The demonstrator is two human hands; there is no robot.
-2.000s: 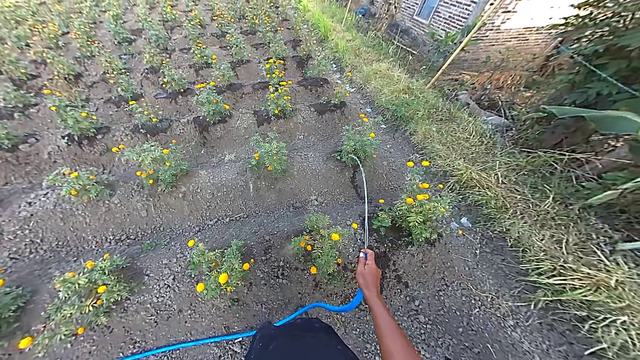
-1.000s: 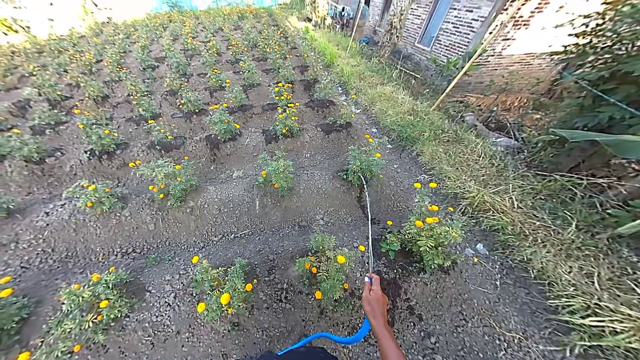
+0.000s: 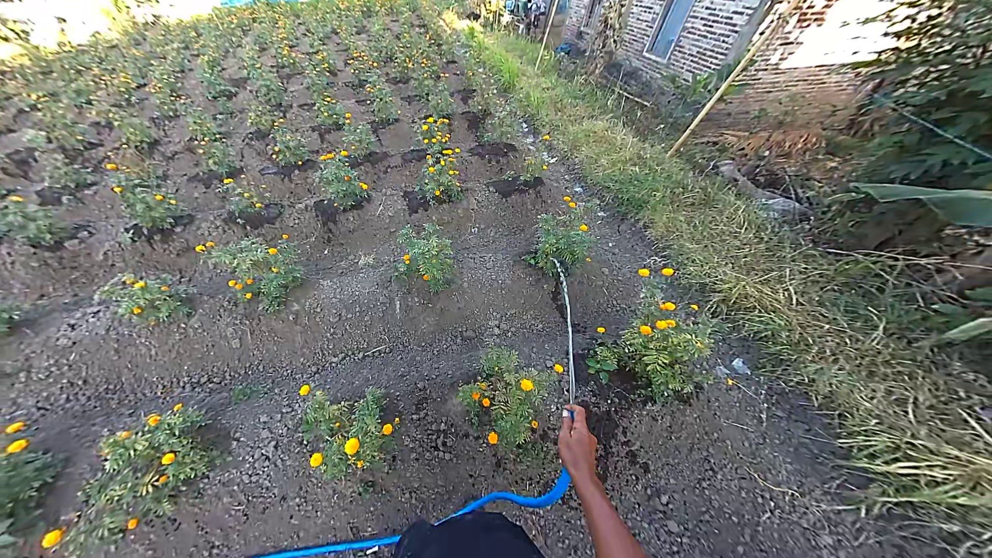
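My right hand (image 3: 578, 448) is closed around the end of a blue garden hose (image 3: 527, 500), which curves away below it to the lower left. From the hose end a thin stream of water (image 3: 570, 333) arcs forward and lands at the base of a marigold plant (image 3: 561, 242), where the soil is dark and wet. Another marigold plant (image 3: 666, 349) with yellow-orange blooms stands right of the stream, and a third marigold plant (image 3: 508, 395) is just left of my hand. My left hand is not in view.
Rows of marigolds (image 3: 438, 174) grow in grey-brown soil ahead and to the left. Along the right runs a strip of dry grass (image 3: 759, 287), with a leaning bamboo pole (image 3: 732, 77) and a brick wall (image 3: 713, 35) beyond. Green foliage (image 3: 938, 139) hangs at the far right.
The view has tilted up to show more of the field. Water keeps running from the hose in my right hand toward the same plant.
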